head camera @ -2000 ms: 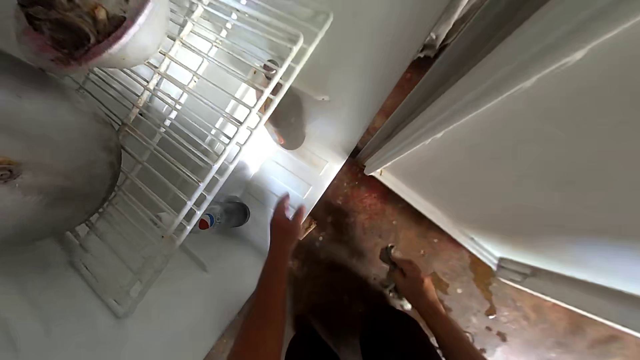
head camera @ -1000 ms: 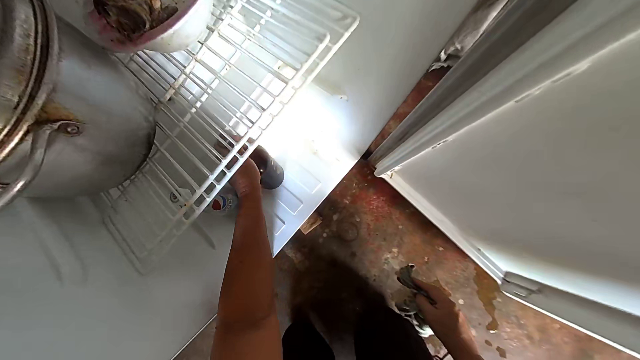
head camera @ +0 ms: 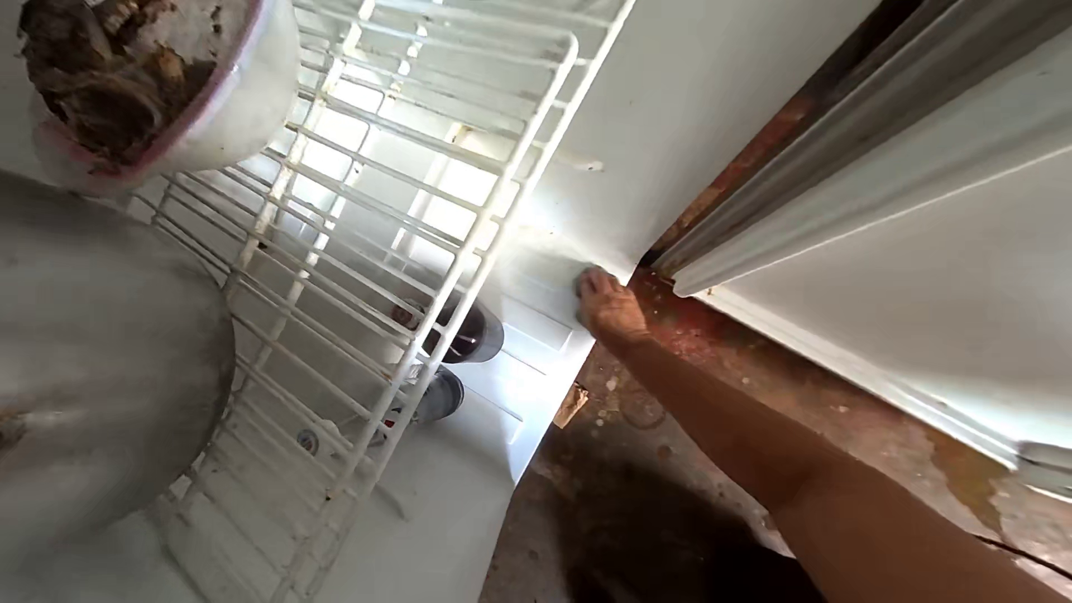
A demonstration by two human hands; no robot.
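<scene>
My right hand [head camera: 611, 310] reaches in from the lower right to the front edge of the white refrigerator floor [head camera: 536, 322]. Its fingers are bent over a dark grey cloth, mostly hidden beneath them. My left hand is out of view. Left of my right hand, a dark bottle [head camera: 476, 335] and a greyer bottle [head camera: 440, 395] are side by side, partly behind the white wire shelf [head camera: 494, 226]. On that shelf, a large metal pot [head camera: 109, 377] is at the left and a whitish bowl with a pink rim [head camera: 251, 100] holds brown, dried-looking matter.
The open refrigerator door [head camera: 904, 276] stands at the right, its grey gasket near the cabinet edge. Below lies a stained reddish-brown floor [head camera: 670, 452]. A small broken brown piece [head camera: 571, 405] shows beside the cabinet's front edge.
My left hand, on the dark bottle a second ago, has left the view. That bottle was farther up at first and is now beside the other. My right hand has moved from above the floor into the refrigerator.
</scene>
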